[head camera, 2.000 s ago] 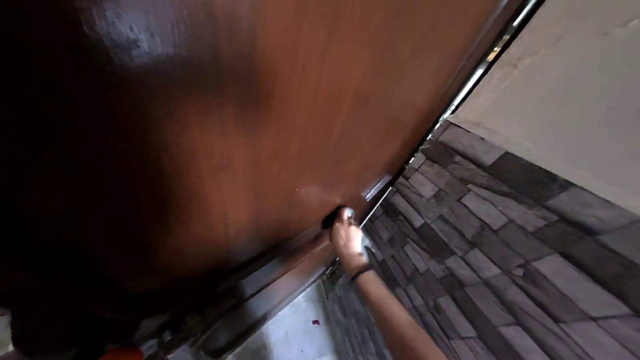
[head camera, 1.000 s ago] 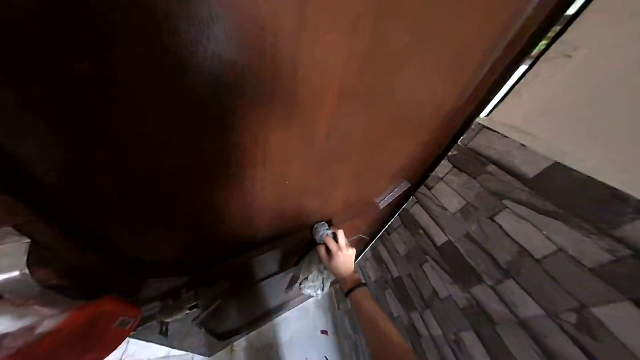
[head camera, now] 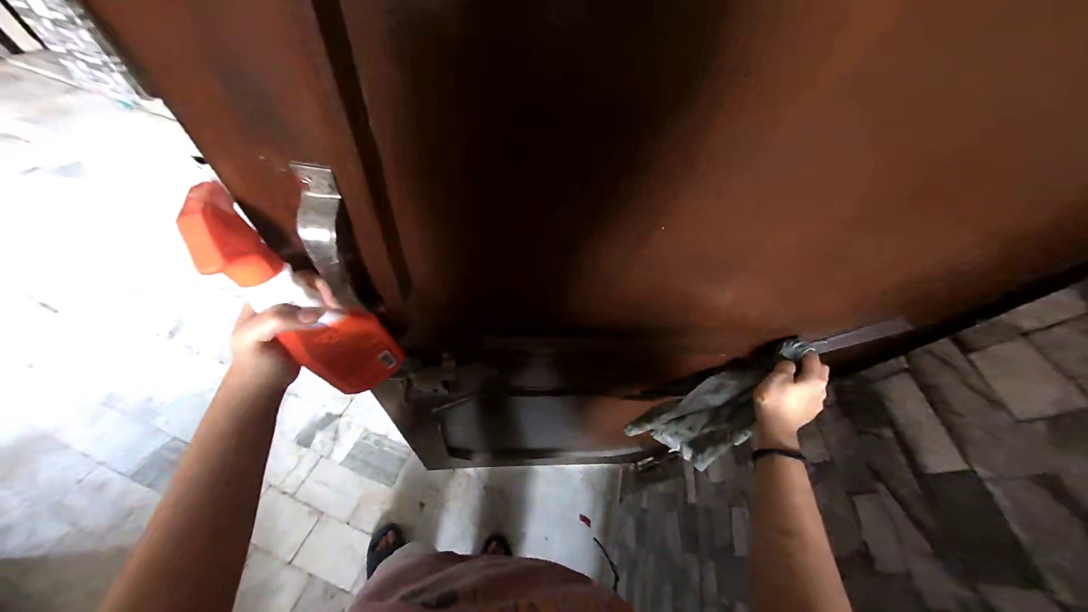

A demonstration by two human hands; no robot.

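Note:
A brown wooden door (head camera: 663, 229) fills the upper middle of the view. At the left, my left hand (head camera: 276, 331) grips a red spray bottle (head camera: 344, 350) by its neck, beside the door's curved metal handle (head camera: 320, 228); the orange spray head (head camera: 223, 242) sticks up past my fingers. On the right, my right hand (head camera: 792, 391) pinches a grey cloth (head camera: 710, 416) against the door's surface, near a metal plate (head camera: 863, 335) close to the hinge-side edge. The cloth hangs down to the left of that hand.
A metal bolt (head camera: 433, 376) sits low on the door's left side. Grey stone-patterned tiles (head camera: 926, 476) cover the wall at the right. Pale floor tiles (head camera: 323, 510) lie below, with my sandalled feet (head camera: 387, 544) and a small red scrap (head camera: 585, 519).
The view has swung left, bringing the door handle and my left hand into sight. The cloth now hangs spread out from my right hand, close beside the metal plate.

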